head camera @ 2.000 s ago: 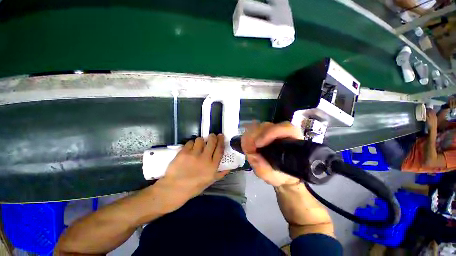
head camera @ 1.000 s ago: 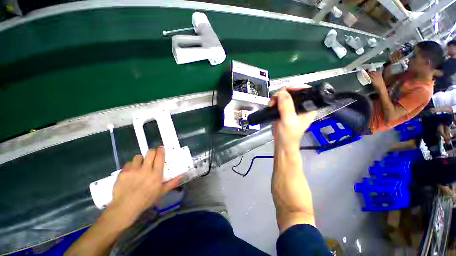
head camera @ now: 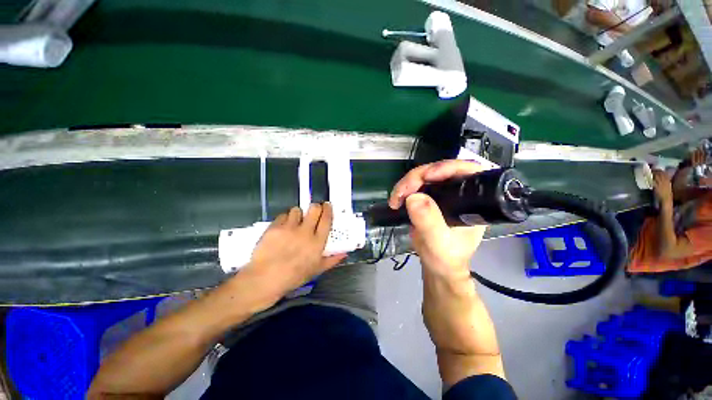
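Observation:
A white sprayer gun housing [head camera: 340,183] lies on the dark ledge, its closed loop handle pointing to the conveyor. A thin pale rod [head camera: 264,187] sticks out beside the handle. My left hand [head camera: 293,246] lies over the barrel and holds it down. My right hand [head camera: 441,226] grips the black electric screwdriver [head camera: 472,197], held nearly level, its front end pointing left at the housing's right end. The bit tip is too small to make out, so contact cannot be told. The black and silver-grey screw feeder [head camera: 490,133] stands behind my right hand, partly hidden.
More white housings [head camera: 446,58] lie on the green conveyor [head camera: 234,70]. A metal edge [head camera: 195,144] separates it from the ledge. The screwdriver's thick black cable [head camera: 613,234] loops right. Blue stools [head camera: 566,248] stand on the floor. A person in orange [head camera: 671,238] sits at the far right.
My right hand has brought the screwdriver from the screw feeder back left to the housing's end. My left hand stays on the housing. The camera view has turned, and conveyor housings appear shifted.

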